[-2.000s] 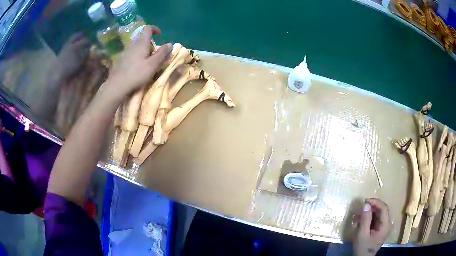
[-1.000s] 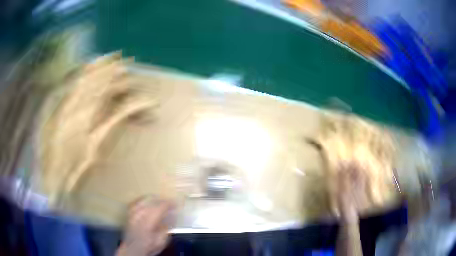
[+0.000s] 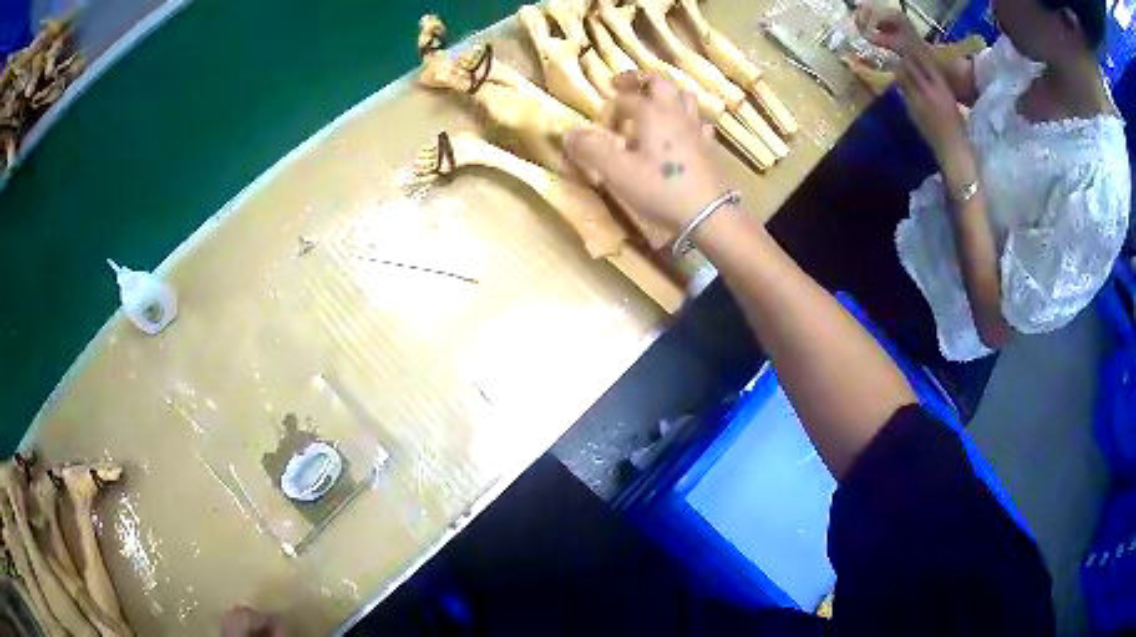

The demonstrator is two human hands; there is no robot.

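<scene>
My right hand (image 3: pixel 654 162), with a bracelet on the wrist, lies over the tan limb pieces (image 3: pixel 517 106) at the table's right part. Its curled fingers touch them; whether they grip one is hidden. A nearer limb piece (image 3: pixel 548 187) has its toed end with a dark band pointing left. My left hand (image 3: pixel 252 622) shows only as blurred fingertips at the bottom edge, mostly cut off. The small whitish dish (image 3: pixel 310 473) sits on a dark wet stain. A thin stick (image 3: pixel 417 270) lies on the shiny film.
A white squeeze bottle (image 3: pixel 147 299) stands near the green belt (image 3: pixel 249 112). More limb pieces (image 3: pixel 62 548) lie at lower left. A blue crate (image 3: pixel 766 485) is beside the table below my right arm. A seated person in white (image 3: pixel 1034 187) works at the upper right.
The view has swung right, bringing the coworker and crate into sight. My left hand has gone from the left pile to the bottom edge. My right hand has moved onto the right pile.
</scene>
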